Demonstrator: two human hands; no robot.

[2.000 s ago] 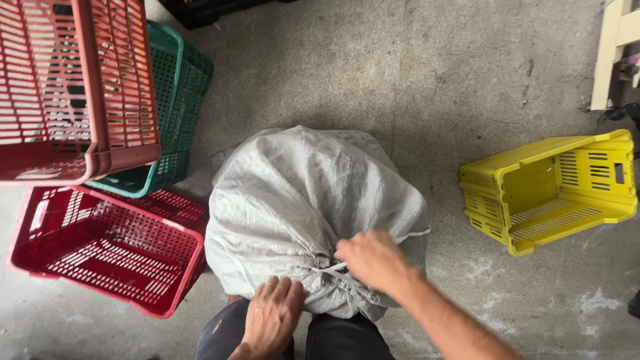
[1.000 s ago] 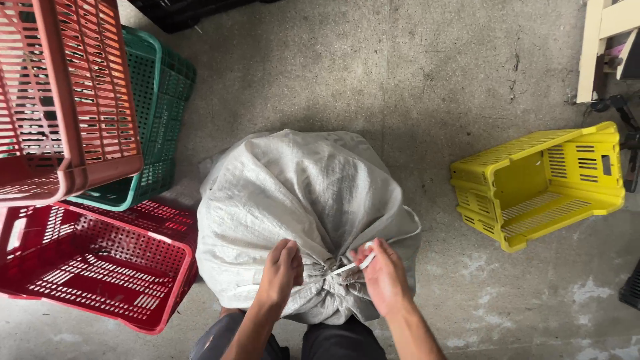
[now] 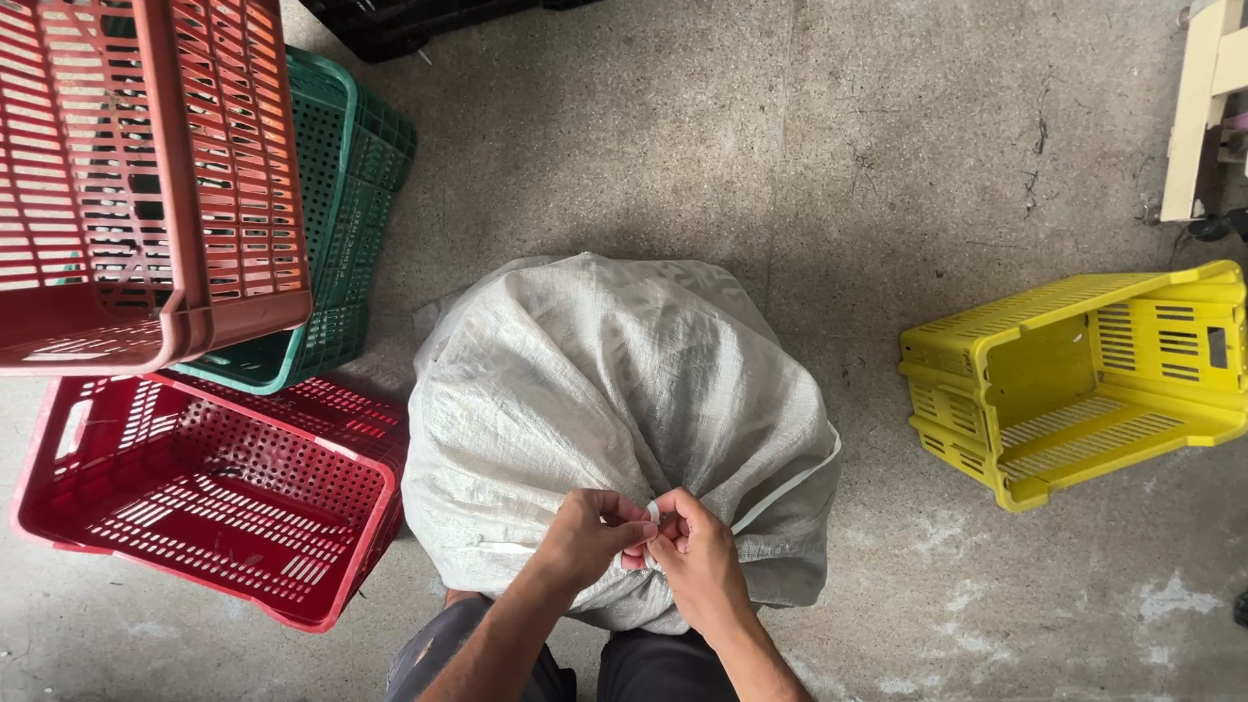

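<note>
A large, full white woven sack (image 3: 585, 390) stands on the floor against my legs, its mouth gathered into folds near my knees. Over the gathered mouth, my left hand (image 3: 590, 541) and my right hand (image 3: 697, 556) meet with fingertips nearly touching. Both pinch a white drawstring (image 3: 653, 511), which forms a small loop between them. Another length of the white cord (image 3: 790, 485) curves out over the sack's right side. My fingers partly cover the tied spot, so the shape of any knot is hidden.
Left of the sack, a light red crate (image 3: 180, 195) overlaps a green crate (image 3: 375, 214), with a dark red crate (image 3: 356, 546) below them. A yellow crate (image 3: 1024, 468) lies at right. A black crate (image 3: 390, 24) and a cream frame (image 3: 1194, 117) stand at the far edges.
My hands were apart, the right one holding the cord end; now they have come together over the gathered mouth, both on the cord.
</note>
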